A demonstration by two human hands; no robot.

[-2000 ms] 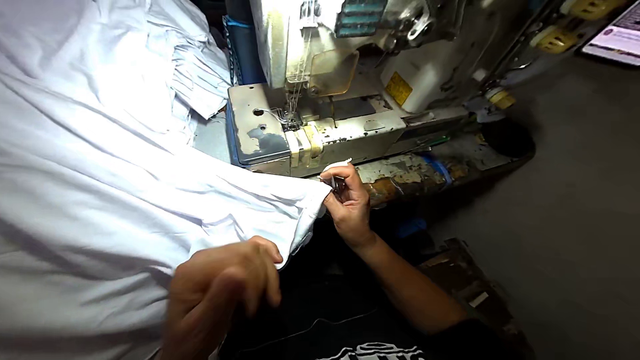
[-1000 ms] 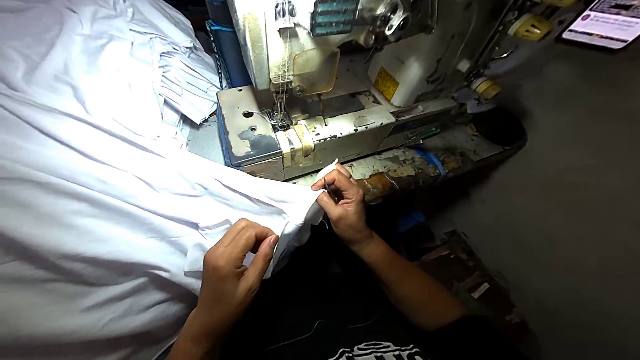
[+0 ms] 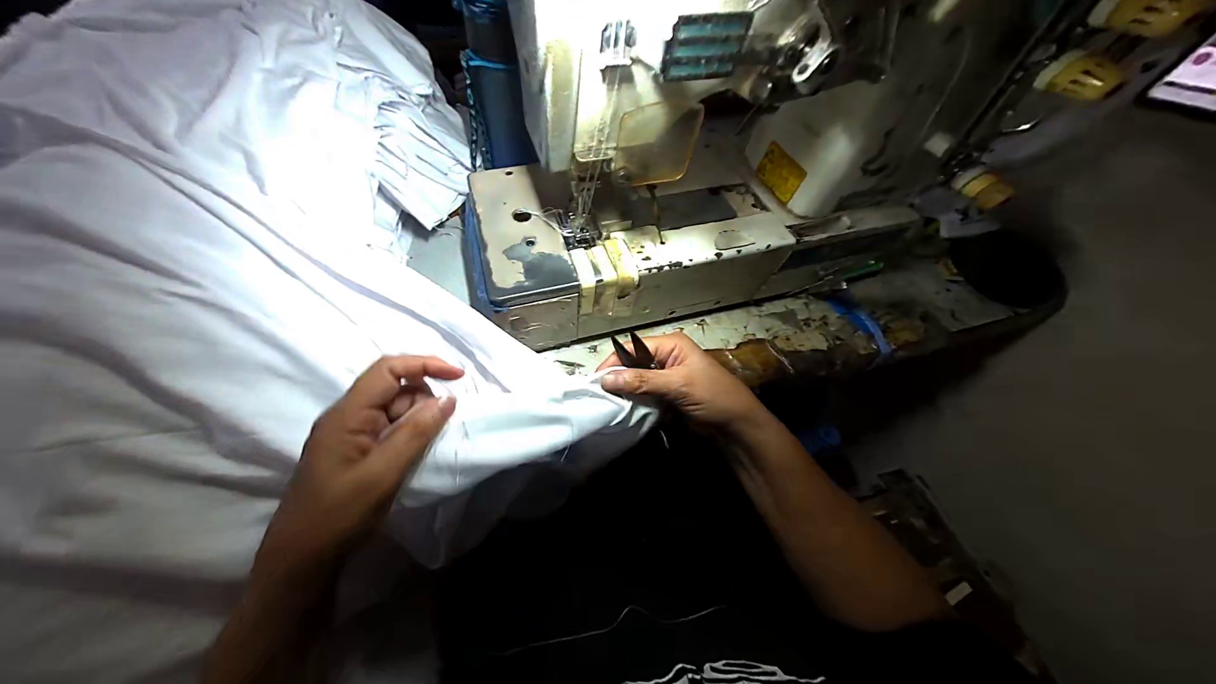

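White fabric (image 3: 237, 313) spreads over the left side and narrows to an edge in front of the sewing machine. My right hand (image 3: 679, 380) pinches that edge and also holds small dark thread snips (image 3: 635, 351), their two blades apart and pointing up. Over the cloth, my left hand (image 3: 375, 427) has its thumb and forefinger apart, with no cloth seen between them; its other fingers are curled. The industrial sewing machine (image 3: 684, 266) stands just beyond my right hand, its threaded needles (image 3: 584, 204) above the flat bed.
A worn table edge (image 3: 798, 332), wrapped in places with blue material, runs below the machine. Bunched white pieces (image 3: 418, 152) lie left of the machine. Yellow knobs (image 3: 1083, 76) and part of a lit phone screen (image 3: 1187, 81) are at the upper right.
My left thumb and forefinger, close together at the cloth one second ago, are now apart. The snips' blades now show clearly above my right hand.
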